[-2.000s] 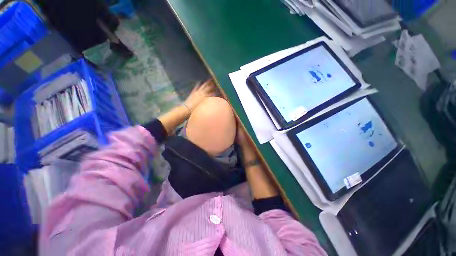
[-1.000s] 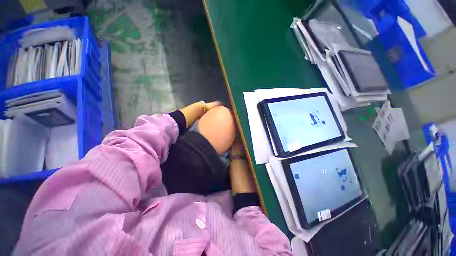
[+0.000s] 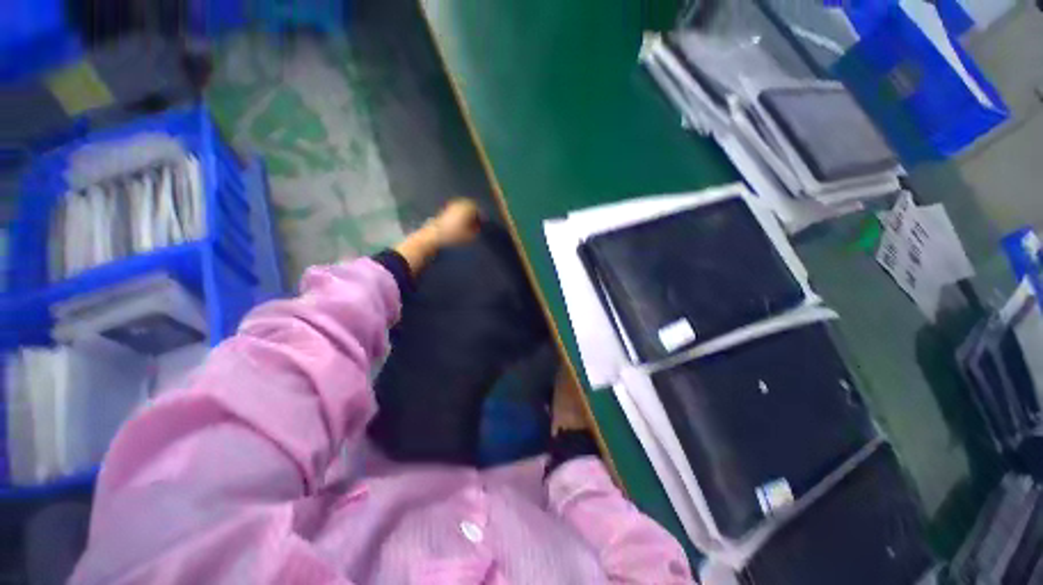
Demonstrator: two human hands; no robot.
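Note:
Two dark tablets lie side by side on white sleeves at the bench's near edge, the upper tablet [image 3: 703, 269] and the lower tablet [image 3: 761, 400]. Each has a small white label. A third dark tablet [image 3: 852, 526] is below them, cut off by the frame. My left hand [image 3: 460, 219] is curled beside the dark cloth over my lap, away from the tablets; blur hides whether it grips the cloth. My right hand [image 3: 568, 402] is low beside the bench edge, mostly hidden. No hand touches a tablet.
The green bench [image 3: 538, 103] runs along my right. Stacked tablets and sleeves [image 3: 818, 131] stand further back, by a handwritten sheet [image 3: 924, 246]. A blue tote [image 3: 932, 91] is beyond. On my left, blue crates [image 3: 229, 217] hold white-sleeved items.
Both lit tablet screens have gone dark. The dark cloth now covers the knee that was bare. My left hand has curled and shifted slightly. The camera view has also shifted.

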